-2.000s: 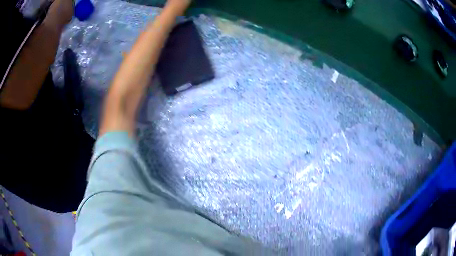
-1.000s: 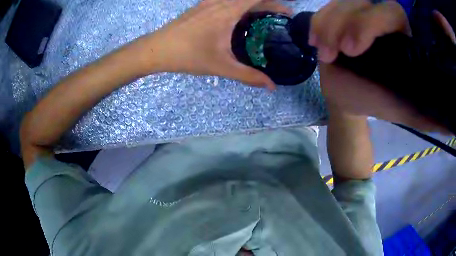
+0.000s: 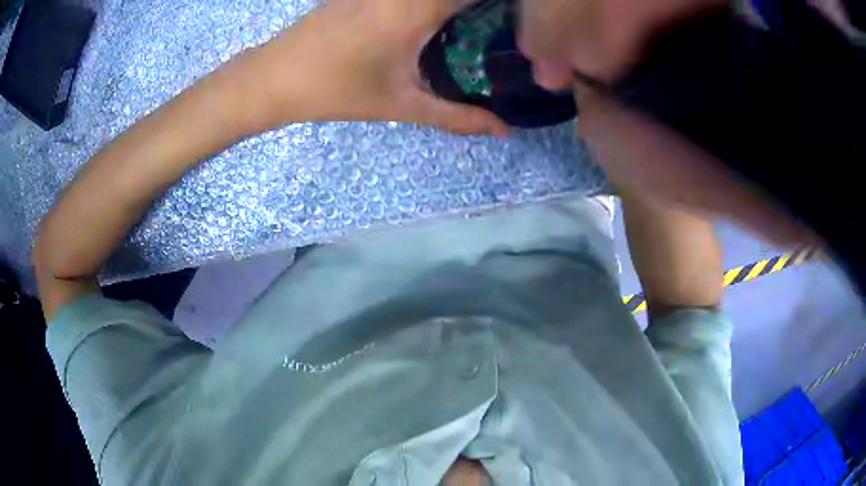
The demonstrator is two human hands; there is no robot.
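Note:
My left hand (image 3: 399,71) grips the black round housing (image 3: 541,109) by its left side, thumb along its near edge. The housing is tilted above the bubble wrap, and part of a green circuit board (image 3: 467,68) shows inside. My right hand (image 3: 617,38), blurred and cut off by the top edge, is closed around a thick black driver over the housing's right part. A large dark blurred shape runs from this hand to the right edge. The driver's tip and any screw are hidden.
Clear bubble wrap (image 3: 351,171) covers the bench. A black tray (image 3: 43,57) lies at the upper left. The bench's near edge runs close to my shirt. Yellow-black floor tape (image 3: 764,271) and a blue object (image 3: 793,437) are at the lower right.
Over the last second, both hands and the housing have shifted slightly up and left in view. Before that, one arm reached across the bench and no housing was in hand in view.

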